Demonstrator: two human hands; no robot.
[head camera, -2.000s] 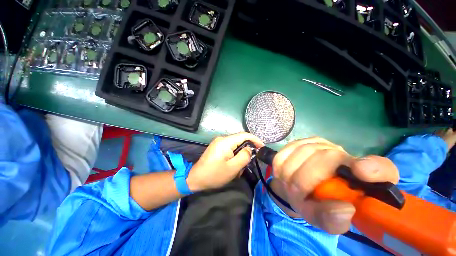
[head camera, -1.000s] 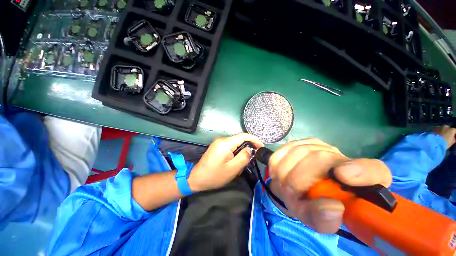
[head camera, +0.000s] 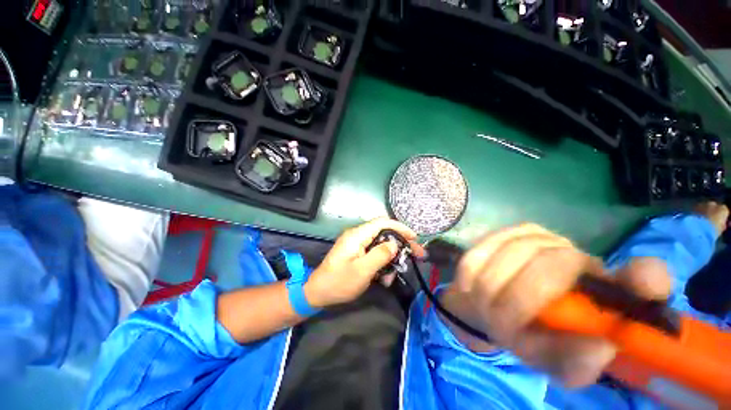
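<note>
My left hand (head camera: 346, 264), with a light blue wrist strap (head camera: 296, 290), holds a small black watch case assembly (head camera: 393, 250) in its fingertips near the bench's front edge. My right hand (head camera: 529, 296) is blurred and grips the orange electric screwdriver (head camera: 641, 336). Its black nose (head camera: 442, 255) points left toward the case; a small gap seems to lie between them, but blur hides the tip. The round speckled screw plate (head camera: 428, 194) lies on the bench just beyond my hands. The silver tweezers (head camera: 510, 146) lie beyond it to the right.
A black foam tray (head camera: 308, 186) with units in its pockets is left of centre. A clear blister tray (head camera: 100, 132) lies far left. Black foam trays (head camera: 553, 92) are at upper right, a smaller one (head camera: 637, 172) far right. A black cable (head camera: 457, 320) crosses my lap. Neighbours' blue sleeves show on both sides.
My right hand and the screwdriver have moved slightly right, drawing the nose back from the case. The case now shows more openly in my left fingertips. The view has shifted slightly.
</note>
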